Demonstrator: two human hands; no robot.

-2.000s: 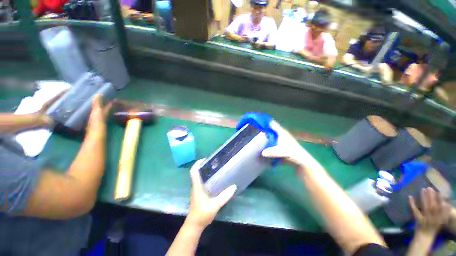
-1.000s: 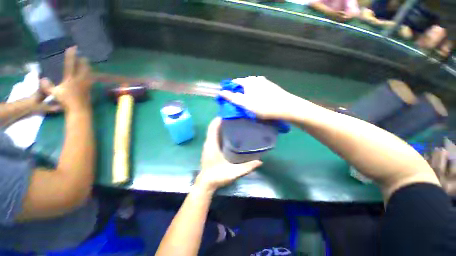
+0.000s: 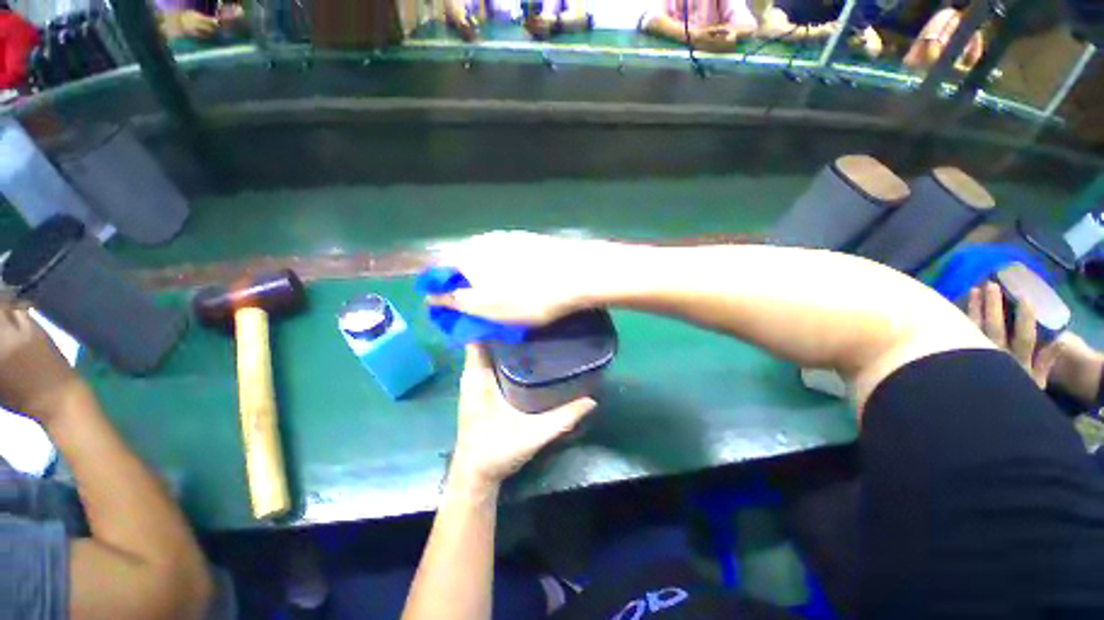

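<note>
A grey speaker unit (image 3: pixel 557 363) stands in front of me with its dark end panel facing up. My left hand (image 3: pixel 499 424) holds it, with the thumb along its near side and the fingers at its left side. My right hand (image 3: pixel 521 285) holds a bunched blue cloth (image 3: pixel 466 317) over the far left part of the dark panel. The right hand and cloth hide part of the panel. The unit's lower end is not visible.
A light-blue bottle (image 3: pixel 390 351) and a mallet (image 3: pixel 256 388) are on the green bench (image 3: pixel 690 400) to my left. Grey units (image 3: pixel 835 206) with wood ends lie at the right. Neighbours' hands hold units at both sides. People sit opposite.
My right hand and the cloth have moved to the left across the unit's dark panel. Since the earliest frame, the unit has been turned dark end up. The left neighbour's unit now stands more upright.
</note>
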